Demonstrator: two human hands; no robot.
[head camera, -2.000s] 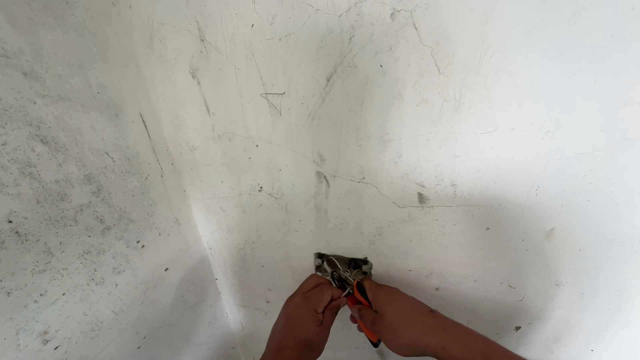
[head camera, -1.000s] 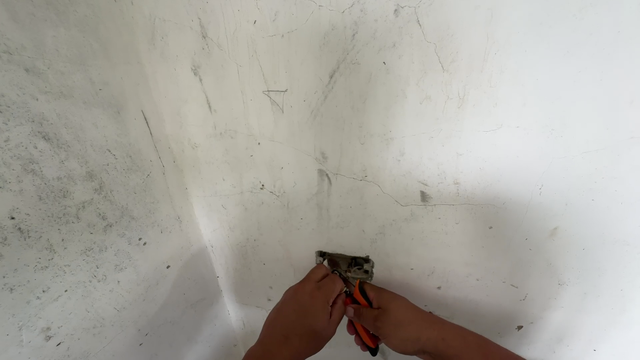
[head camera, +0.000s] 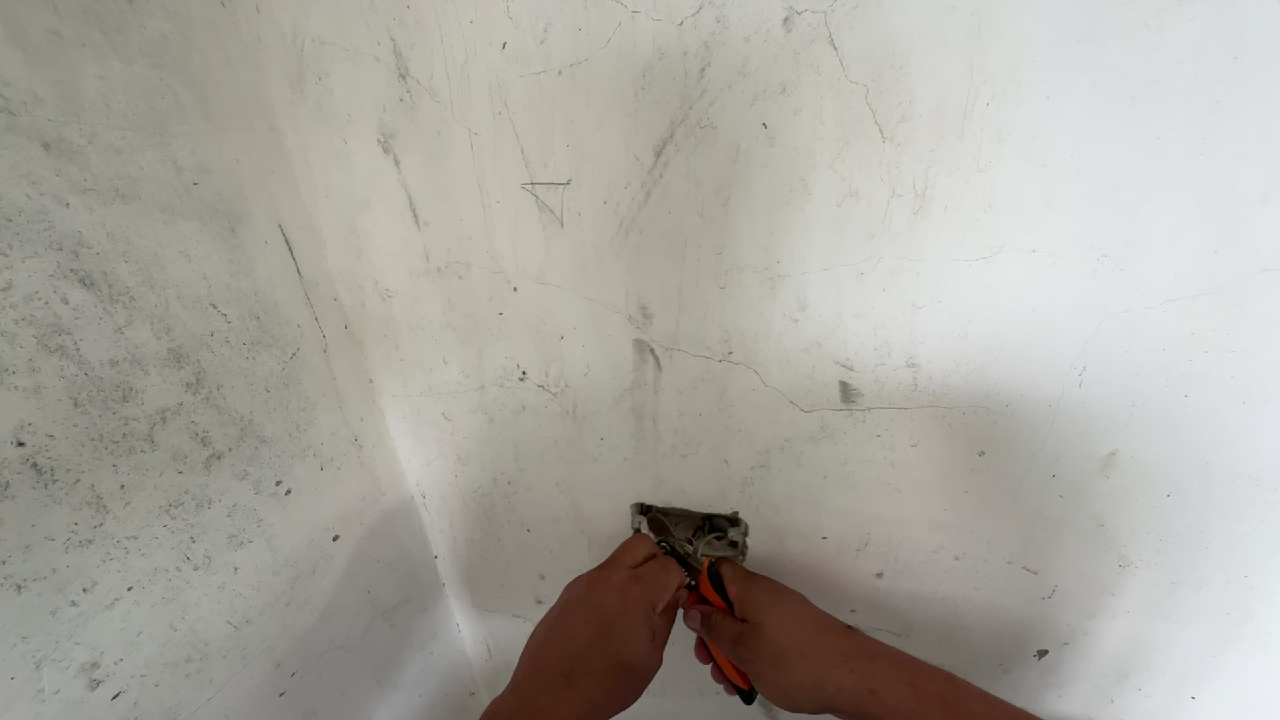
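Note:
An electrical wall box (head camera: 690, 522) is recessed in the wall at the lower middle, with thin wires (head camera: 712, 545) showing in its opening. My right hand (head camera: 765, 630) grips pliers (head camera: 718, 590) with orange and black handles, their jaws pointing up and left toward the box. At the box's lower left edge, my left hand (head camera: 610, 625) has its fingers closed beside the plier jaws. It seems to pinch a wire there, but the fingertips and jaws overlap, so the exact contact is hidden.
The white wall (head camera: 900, 300) around the box has cracks, scuffs and a pencilled triangle. A second wall (head camera: 150, 400), speckled with dark stains, meets it at a corner on the left. Shadows of the arms fall on both walls.
The pliers have shifted and tilted between the frames while staying in my right hand. My left hand has moved slightly at the lower left edge of the box.

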